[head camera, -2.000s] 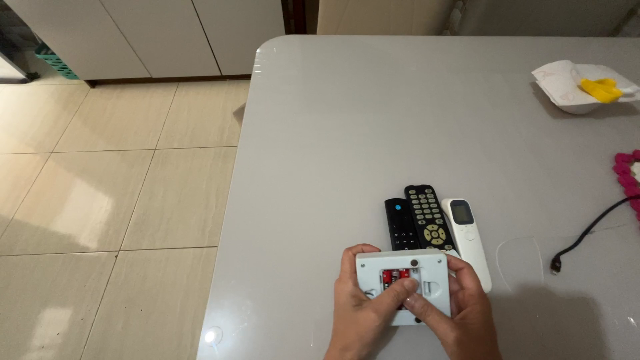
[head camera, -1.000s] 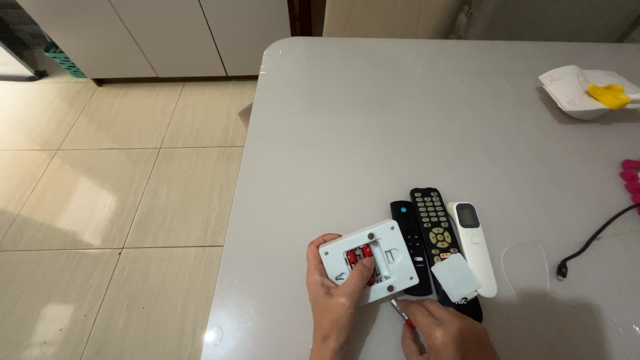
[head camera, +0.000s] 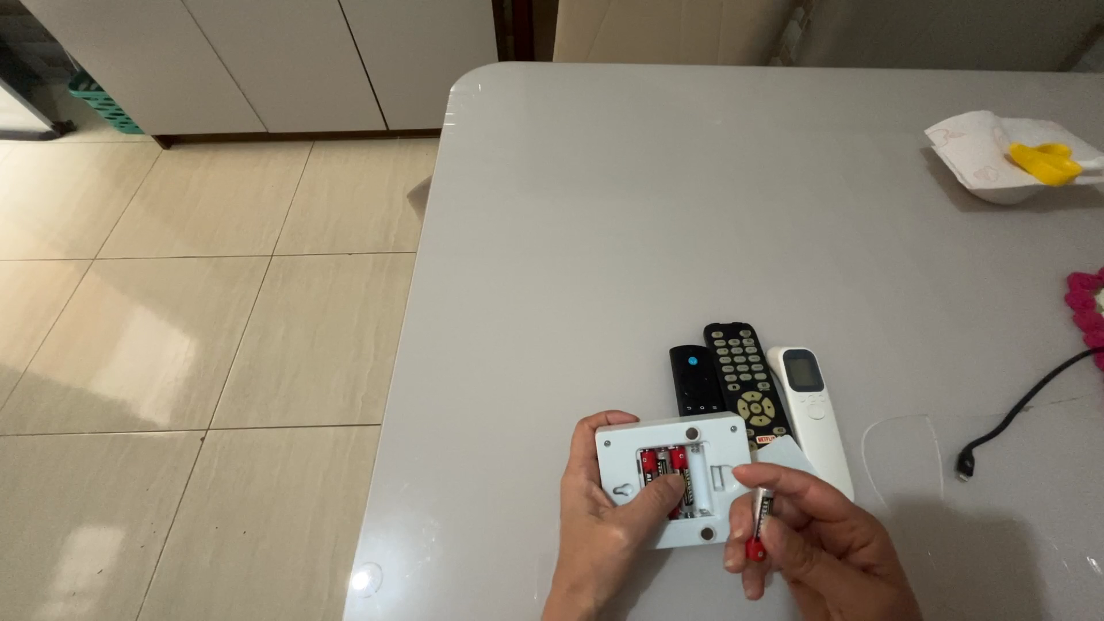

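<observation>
My left hand (head camera: pixel 617 517) grips a white plastic battery-powered device (head camera: pixel 720 431), its back facing up and its battery compartment uncovered. Red-and-black cylindrical batteries (head camera: pixel 677 461) lie in that compartment, with my left thumb on them; an unfilled slot shows at its right side. Between the fingers of my right hand (head camera: pixel 819 539) is one loose battery (head camera: pixel 760 522), held upright with its red end down, just right of the device. A flat pale battery cover (head camera: pixel 783 452) rests on the black remote control with many buttons (head camera: pixel 743 371), partly hidden by the device and my right hand.
A smaller black remote (head camera: pixel 694 379) and a white handheld device with a small screen (head camera: pixel 815 414) flank the larger remote. To the right lie a black cable (head camera: pixel 1009 418) and a pink crocheted item (head camera: pixel 1085 306). A paper-lined bowl (head camera: pixel 983 155) holds a yellow-handled item (head camera: pixel 1045 162) farther back.
The compartment cover, on the device two seconds ago, came to lie on the remote. My right hand has raised a battery beside the device, which my left hand has turned.
</observation>
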